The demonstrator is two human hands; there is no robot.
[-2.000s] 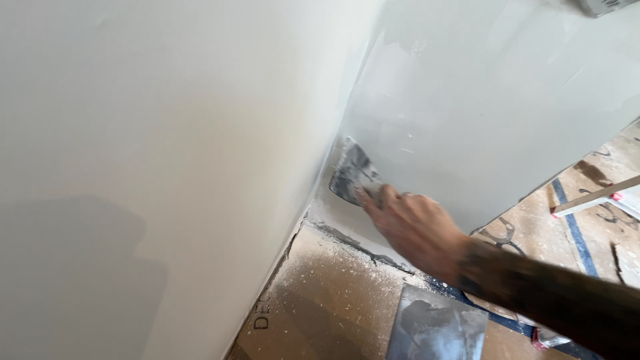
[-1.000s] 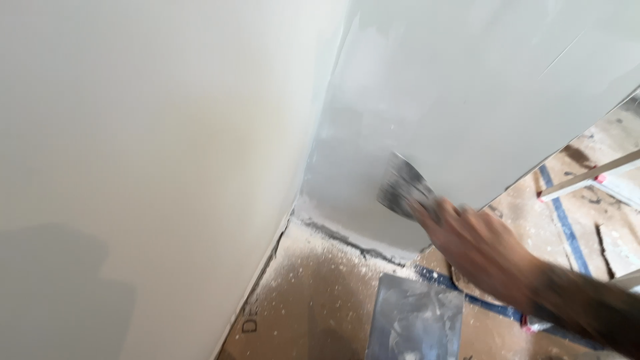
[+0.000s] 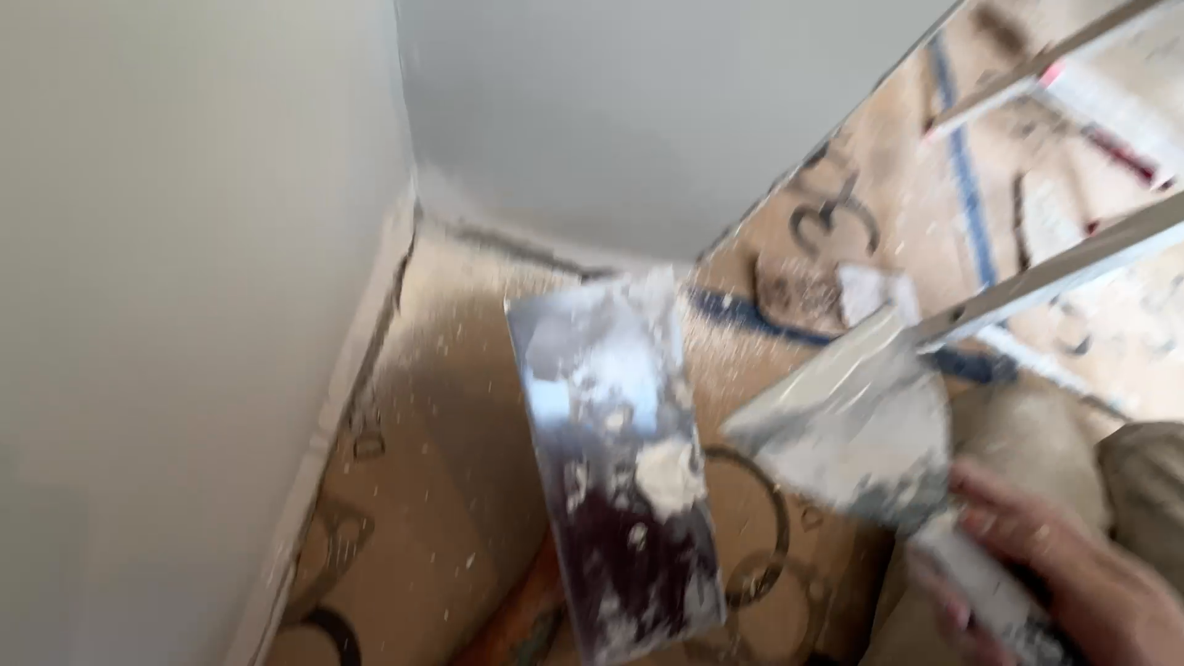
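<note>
My right hand (image 3: 1064, 564), at the lower right, grips the handle of a wide putty knife (image 3: 851, 425). Pale joint compound coats its blade, thickest along the edge. To its left is a rectangular metal plasterer's hawk (image 3: 615, 462), smeared with compound and carrying a small lump (image 3: 670, 476) of it. My left forearm and part of the hand (image 3: 546, 592) show under the hawk; the fingers are hidden beneath it. The knife blade is apart from the hawk. Behind them, two walls meet in a corner, the grey wall (image 3: 610, 120) facing me.
Brown floor-protection paper (image 3: 444, 398) with printing and white dust covers the floor. Blue tape (image 3: 962, 176) crosses it at right, near long metal bars (image 3: 1064, 268). The left wall (image 3: 185, 277) runs close by. My knees in tan trousers (image 3: 1027, 444) are at the lower right.
The putty knife has moved off the grey wall, down and to the right beside the hawk. Compound now lies on its blade. The hawk sits higher in the view, which has shifted.
</note>
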